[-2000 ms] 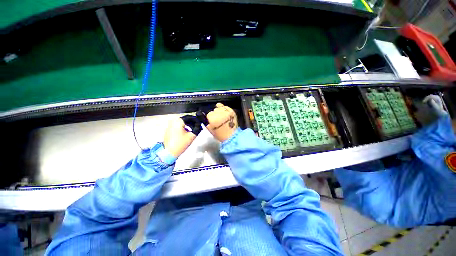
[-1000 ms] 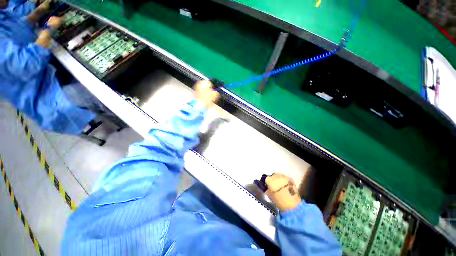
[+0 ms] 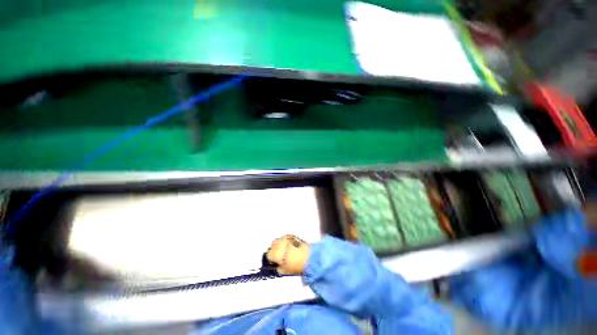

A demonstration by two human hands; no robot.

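My right hand [image 3: 288, 255] is at the near conveyor rail, left of the nearer carrier. Its fingers are curled, with black covers at the fingertips; blur hides whether it holds anything. My left hand is not visible; a blurred blue sleeve is cut off by the left edge. The nearer black carrier [image 3: 335, 212] holds two pale green circuit board panels [image 3: 373, 212] side by side, with orange-brown blocks at its ends. A second carrier with green panels [image 3: 504, 195] lies further right. No hand of mine touches either carrier.
The near conveyor rail [image 3: 196, 299] runs in front of me. A blue coiled cord [image 3: 124, 136] crosses to the left. Behind are a green bench [image 3: 294, 147], a shelf with papers [image 3: 412, 42], black items [image 3: 278, 105] and a red bin [image 3: 563, 118]. A neighbour's blue sleeve [image 3: 556, 252] is at the right.
The view has swung back to the right. My left hand, at the far rail a second ago, has left the picture. My right hand remains near the near rail.
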